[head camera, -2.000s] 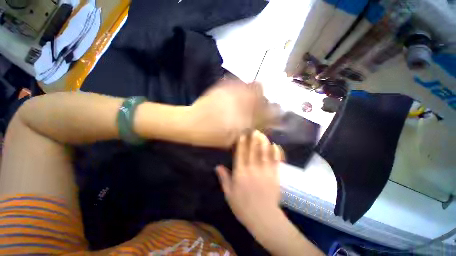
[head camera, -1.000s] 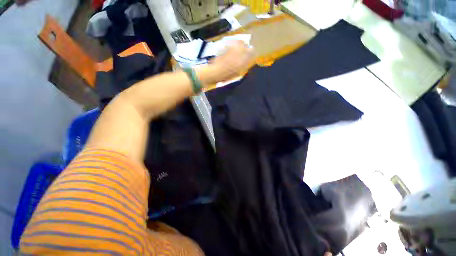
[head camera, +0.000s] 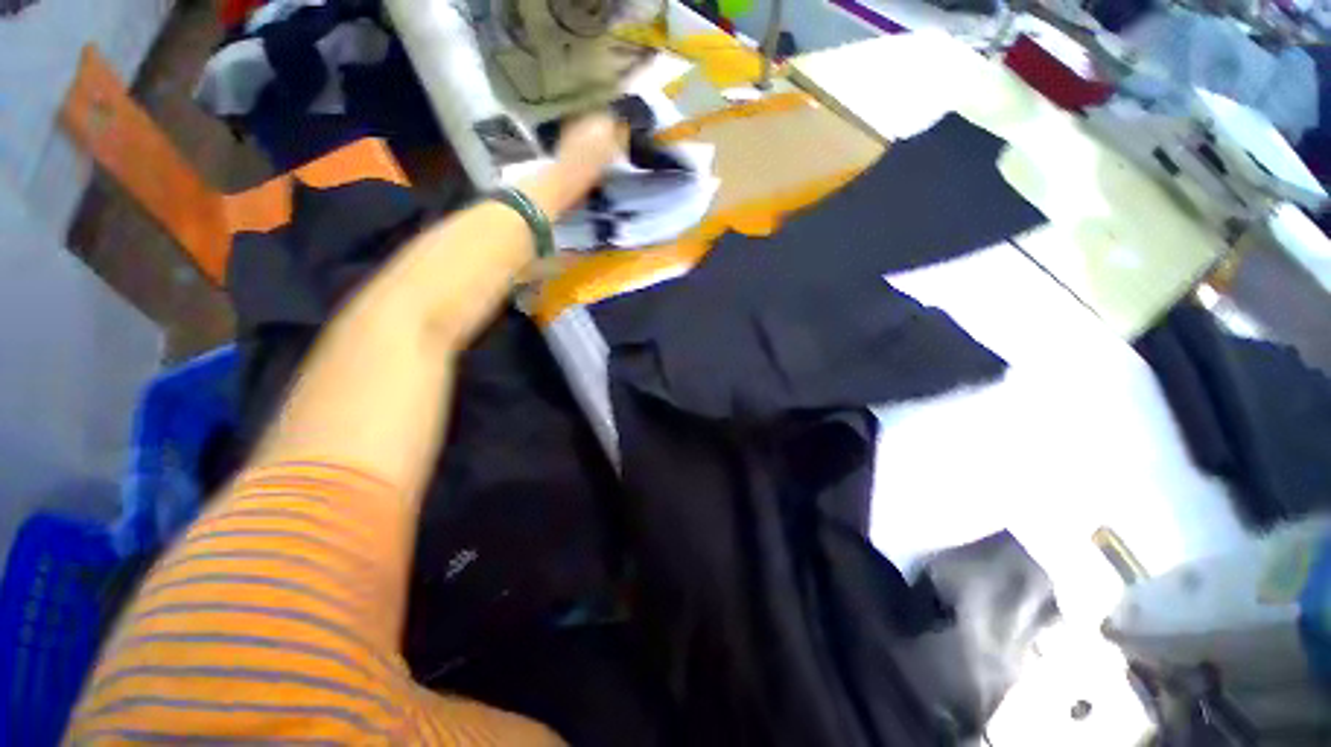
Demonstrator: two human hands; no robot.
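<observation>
My left hand point(head camera: 587, 153) reaches to the upper left, at the stack of white cut pieces with black strips point(head camera: 657, 202). Its fingers are blurred beside a dark piece, and I cannot tell whether they hold anything. My right hand is not in view. Black garment panels point(head camera: 803, 314) lie flat across the white table, and more black cloth point(head camera: 730, 540) hangs in folds towards my lap. One end of the cloth lies by the bright needle area of the sewing machine point(head camera: 1212, 628) at the lower right.
Orange-yellow packing tape point(head camera: 628, 277) edges a brown board beside the white pieces. A second machine point(head camera: 548, 51) stands at the top. Blue baskets point(head camera: 59, 628) and an orange wooden chair point(head camera: 146, 161) are at the left. Dark cloth point(head camera: 1241, 409) lies at the right.
My view has swung left from the needle. My left hand has gone from the cloth near the needle to the white stack and slightly past its front. My right hand has left the picture.
</observation>
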